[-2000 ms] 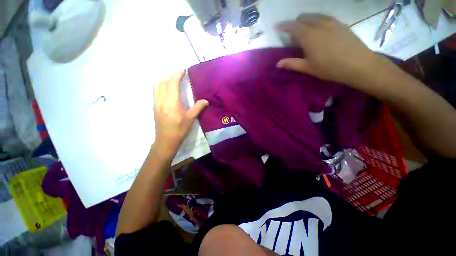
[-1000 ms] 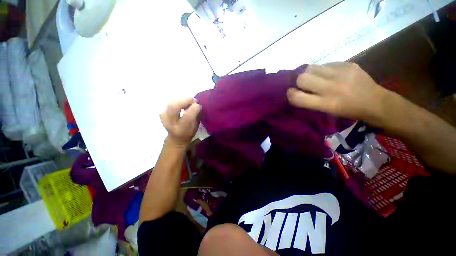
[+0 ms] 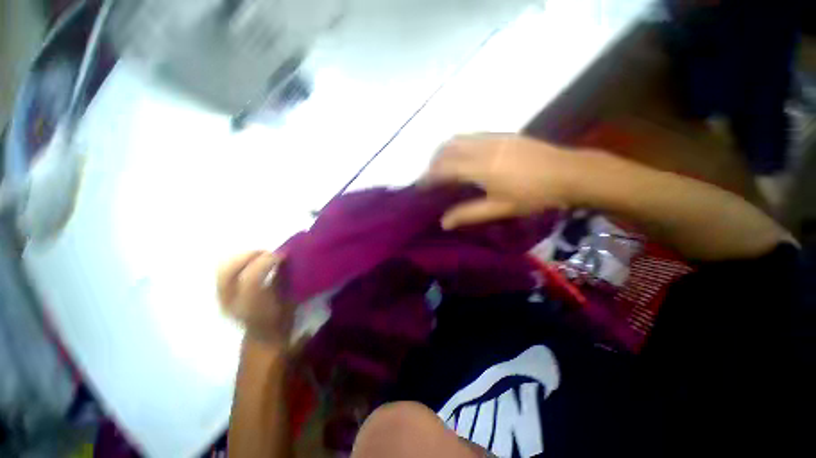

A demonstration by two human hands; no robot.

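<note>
A maroon garment (image 3: 367,234) lies bunched over the front edge of the white machine table and hangs down toward the lap. My left hand (image 3: 255,291) grips its left end, with the fingers curled; a small pale spot shows at the fingertips. My right hand (image 3: 501,179) is on the upper right part of the garment, thumb apart from the fingers, blurred; its fingertips are hard to make out. The sewing machine head (image 3: 215,45) is at the upper left, blurred.
The white table (image 3: 134,313) fills the left and centre. A red basket (image 3: 658,284) with silvery plastic (image 3: 604,255) is to the right of the lap. A white lamp head (image 3: 54,197) is at the far left. Dark fabric hangs at the upper right.
The view has turned, and the machine head now shows at upper left. The garment, earlier spread flat by the needle, was drawn toward the lap and gathered; my left hand closed on its edge.
</note>
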